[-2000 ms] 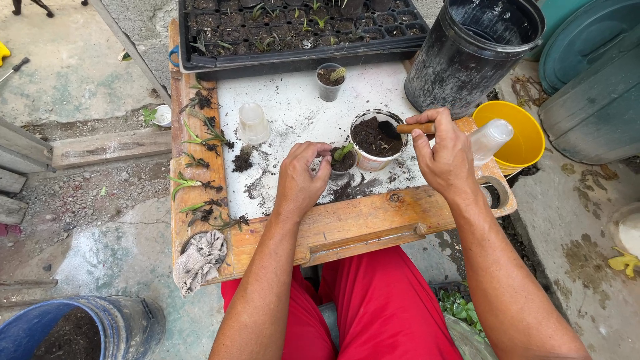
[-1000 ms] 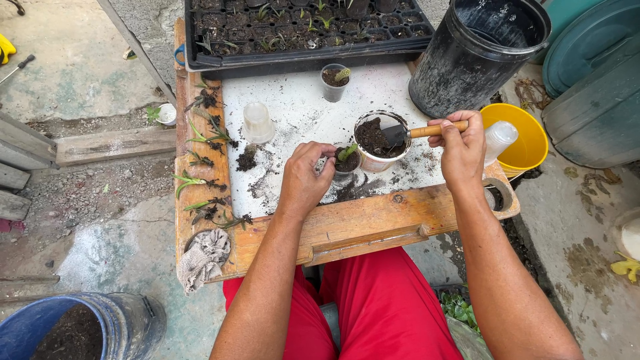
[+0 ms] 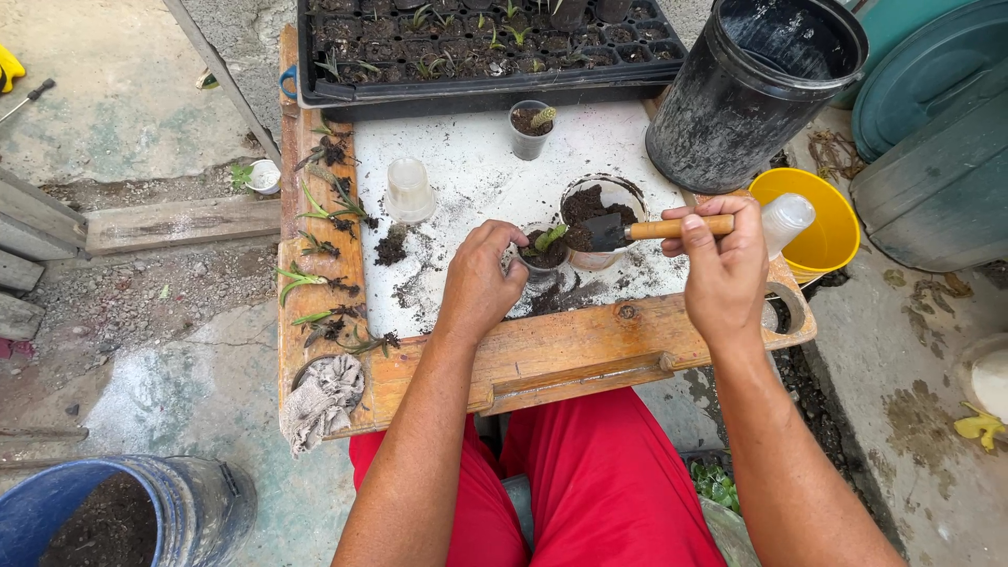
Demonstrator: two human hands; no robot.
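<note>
My left hand (image 3: 490, 276) holds the rim of a small plastic cup (image 3: 543, 272) with dark soil and a small green succulent (image 3: 549, 238) in it. In my right hand (image 3: 720, 264) is the wooden handle of a small hand trowel (image 3: 669, 228); its dark blade lies over the soil at the right of a white tub (image 3: 602, 260), close to the cup. Behind them a second cup with a plant (image 3: 529, 142) stands upright. An upside-down clear cup (image 3: 409, 191) is at the left. Bare-root seedlings (image 3: 303, 279) lie along the wooden left edge of the table.
A black seedling tray (image 3: 488, 93) spans the table's back. A tall black bucket (image 3: 748, 94) stands at the back right, a yellow bucket (image 3: 843, 228) beyond the right edge. A crumpled rag (image 3: 323, 402) sits at the front left corner. A blue bucket of soil (image 3: 201, 504) is on the ground.
The trowel was over the middle of the tub's soil; its blade now lies nearer the small cup's side. My left hand has stayed at the cup.
</note>
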